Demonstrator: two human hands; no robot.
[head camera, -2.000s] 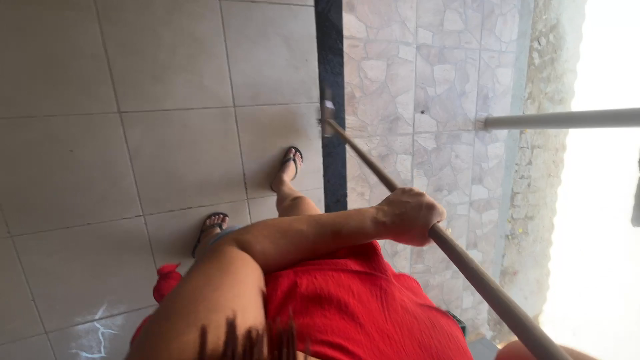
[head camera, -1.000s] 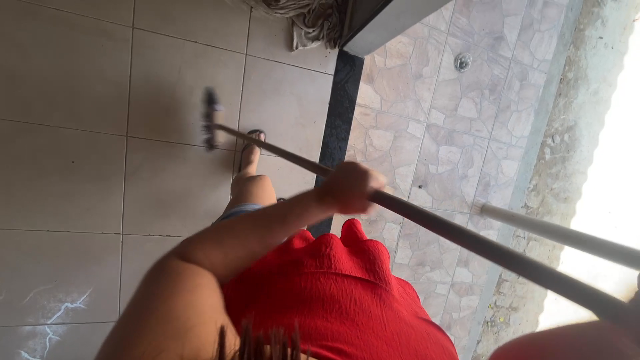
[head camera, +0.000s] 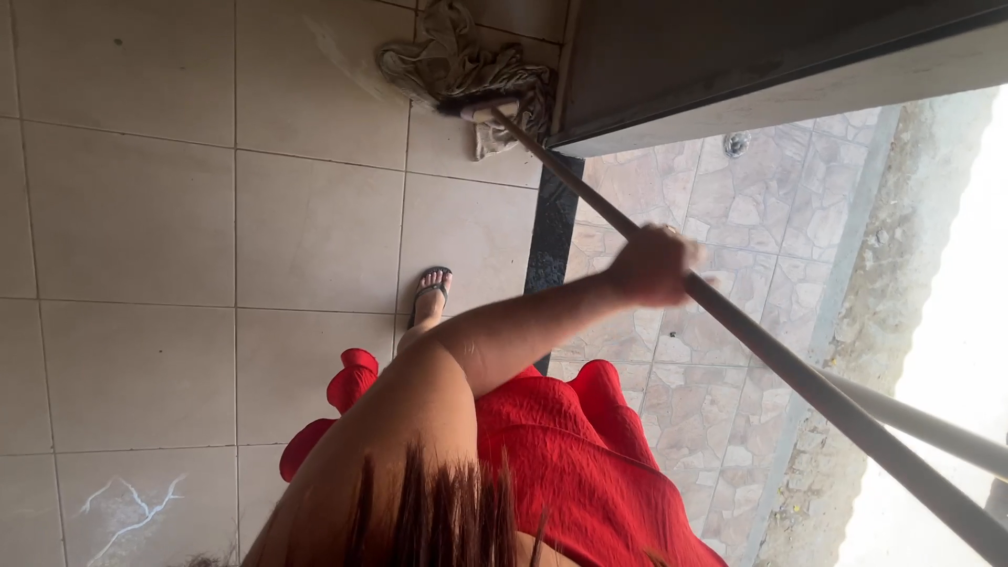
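Observation:
My left hand (head camera: 654, 266) is closed around the long handle of a broom (head camera: 587, 193), roughly midway along it. The handle slants from the lower right corner to the upper middle. Its head (head camera: 492, 110), with dark bristles, is down at a crumpled greyish cloth (head camera: 453, 55) on the tiled floor, and the cloth partly surrounds it. Out of the frame is my right hand, and so is the handle's upper end.
Beige floor tiles (head camera: 315, 228) spread over the left. A dark door or panel (head camera: 669, 55) stands at the upper right, above a black threshold strip (head camera: 551, 236). Beyond lie stone-patterned tiles with a round drain (head camera: 736, 144) and a pale post (head camera: 921, 421). A sandalled foot (head camera: 431, 291) shows below the cloth.
The broom head has moved from the dark strip across the beige tiles, then up to the cloth. My left hand has stayed closed on the handle. The view has shifted, bringing the cloth and panel in.

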